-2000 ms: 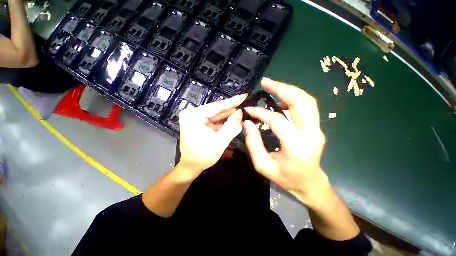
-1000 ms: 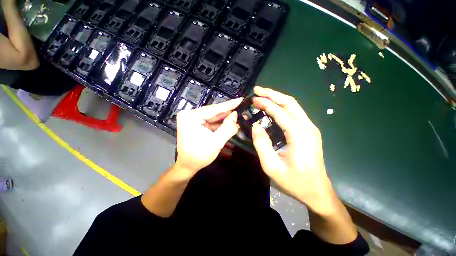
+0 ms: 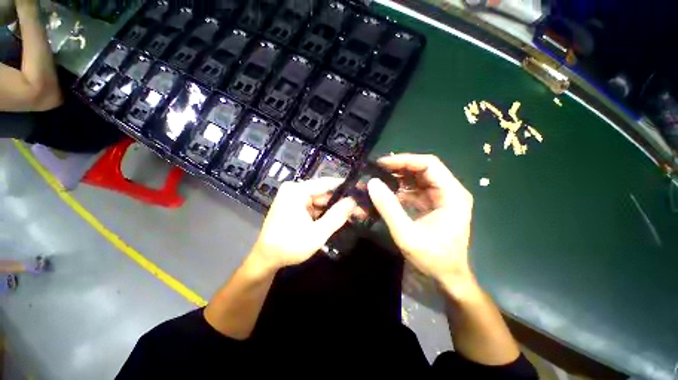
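Observation:
My left hand [image 3: 301, 223] and my right hand [image 3: 427, 215] hold a black plastic housing [image 3: 358, 194] between them, in front of the tray's near right corner. The housing is blurred and partly hidden by my fingers. Its lower end shows below my left fingertips. The large black blister tray [image 3: 427, 43] has rows of pockets with similar housings. One pocket [image 3: 182, 111] in the nearest row reflects brightly and shows no housing detail. Small pale tan pieces [image 3: 513, 128] lie scattered on the green bench to the right, with one whitish piece [image 3: 485, 182] nearer me.
The green bench [image 3: 565, 245] curves around the right side, with a thin line [image 3: 645, 219] on it. A red stool [image 3: 134, 178] stands on the grey floor at left, by a yellow line. Another person's arm [image 3: 37, 67] is at upper left. Dark clutter lies beyond the bench.
The housing has turned and tilted between my hands, and its lower end now points down toward me. My right hand has shifted slightly lower with its fingers around the housing. The view has moved slightly.

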